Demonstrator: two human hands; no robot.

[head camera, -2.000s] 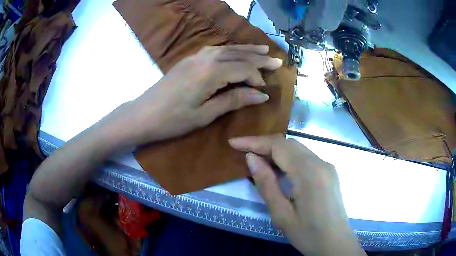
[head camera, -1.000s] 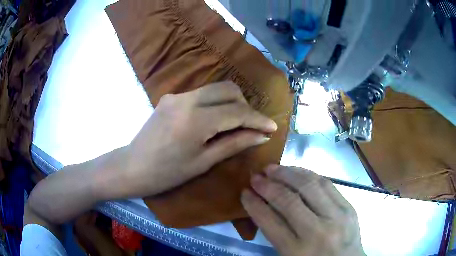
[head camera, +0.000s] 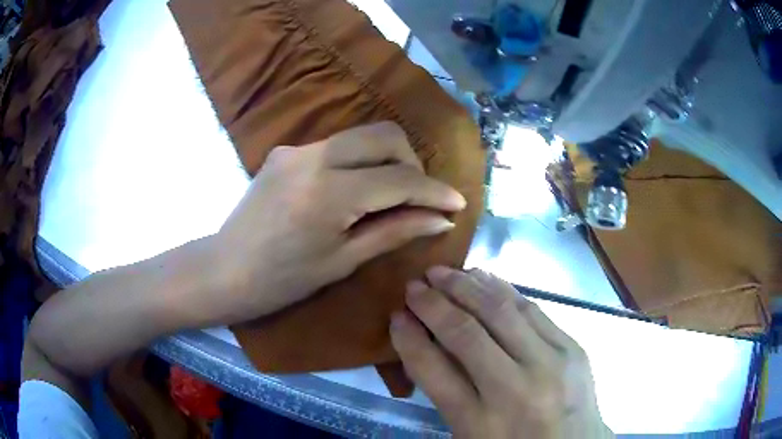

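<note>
A brown gathered panel [head camera: 334,94] lies on the white table, with a puckered seam running down its upper part. Its right edge is beside the presser foot and needle [head camera: 490,129]. My left hand [head camera: 343,206] lies on the panel, thumb and forefinger tips close together, pressing the cloth. My right hand [head camera: 489,343] holds the panel's right edge near the bottom, fingertips on the cloth and thumb hidden. A small brown pointed end of cloth sticks out below the panel beside my right hand.
The sewing machine head [head camera: 634,51] with a blue part [head camera: 519,39] is at top right. Stacked cut pieces [head camera: 686,231] lie right of the needle. A crumpled brown bundle [head camera: 47,111] hangs at left. A ruler edge [head camera: 283,390] curves along the front. Something red [head camera: 195,393] is below the table.
Since two seconds ago, both hands have moved down, and the right hand has closed on the panel's edge. A pointed end of cloth has appeared below. The view has shifted, with the machine head looking larger.
</note>
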